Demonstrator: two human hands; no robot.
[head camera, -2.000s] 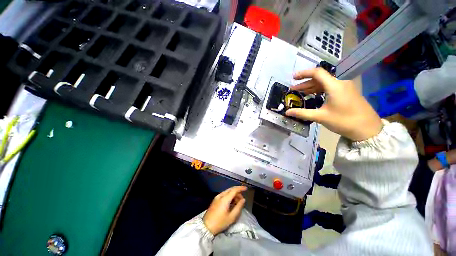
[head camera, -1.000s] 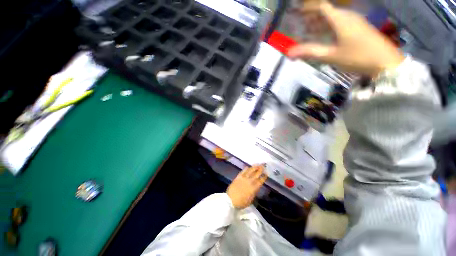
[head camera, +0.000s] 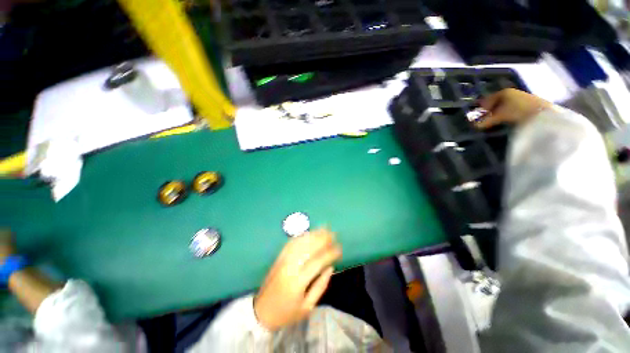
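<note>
My left hand (head camera: 297, 279) is over the front edge of the green mat, its fingertips beside a silver-white round module (head camera: 296, 224); whether it touches it I cannot tell. Another silver speckled module (head camera: 205, 243) lies to the left. Two gold-faced round subassemblies (head camera: 172, 193) lie side by side further back on the mat. My right hand (head camera: 499, 110) is over the black foam tray (head camera: 442, 162) at the right, with a small silvery-white thing (head camera: 476, 115) at its fingertips, blurred.
Another person's hand with a blue wristband (head camera: 14, 265) is at the far left. Stacked black trays (head camera: 325, 45) stand at the back. White sheets (head camera: 311, 124), a yellow strip (head camera: 183, 58) and white bits (head camera: 394, 160) lie around the mat. Part of the white press base (head camera: 442, 289) shows lower right.
The view has swung left from the press to the mat. My right hand has moved from above the press to the foam tray. My left hand has moved from the press front to the mat.
</note>
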